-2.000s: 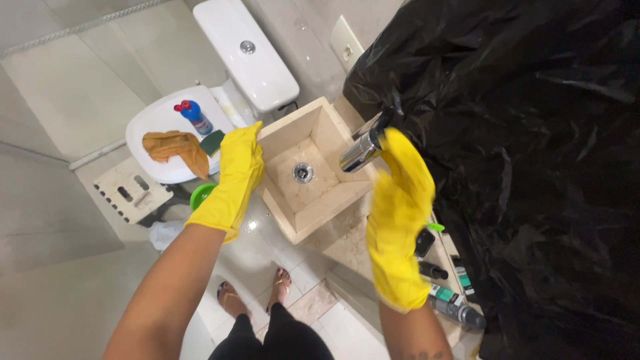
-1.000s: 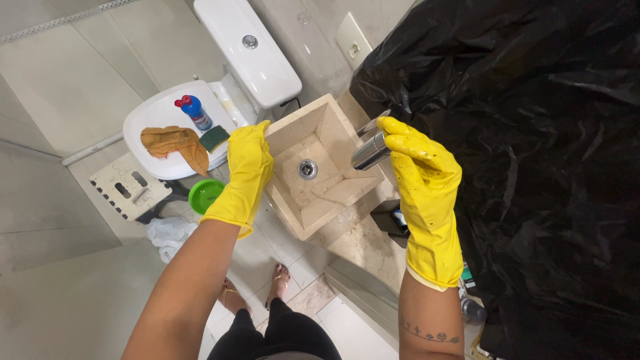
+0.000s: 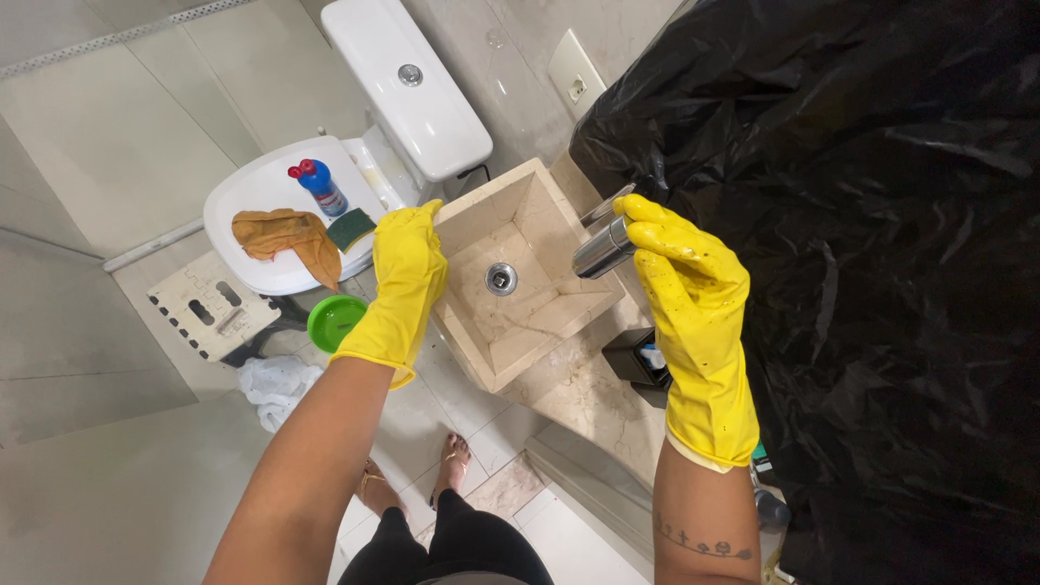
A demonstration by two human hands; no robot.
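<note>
Yellow rubber gloves cover both my hands. My left hand [image 3: 410, 260] rests at the left rim of the square beige stone sink [image 3: 487, 361], its fingers bent; whether they grip the rim cannot be told. My right hand [image 3: 691, 276] has its fingertips at the chrome faucet [image 3: 605, 249], whose spout points over the basin; how firmly they press on it is unclear. Dark specks dot this glove. A metal drain [image 3: 501, 279] sits in the basin's floor. Below the faucet, a dark square holder [image 3: 630, 357] with a blue and white item inside stands partly behind my right hand.
On the closed toilet lid [image 3: 236, 191] lie a blue bottle [image 3: 322, 188], an orange-brown cloth [image 3: 280, 236] and a green sponge [image 3: 351, 229]. A step stool [image 3: 211, 309], a green bowl [image 3: 335, 321] and a white plastic bag [image 3: 276, 386] are on the floor. Black plastic sheeting [image 3: 877, 244] hangs at right.
Two seconds ago my right hand was blurred and lower over the faucet; now its fingertips are at the faucet's upper end and the dark holder shows. My left hand stays by the sink rim.
</note>
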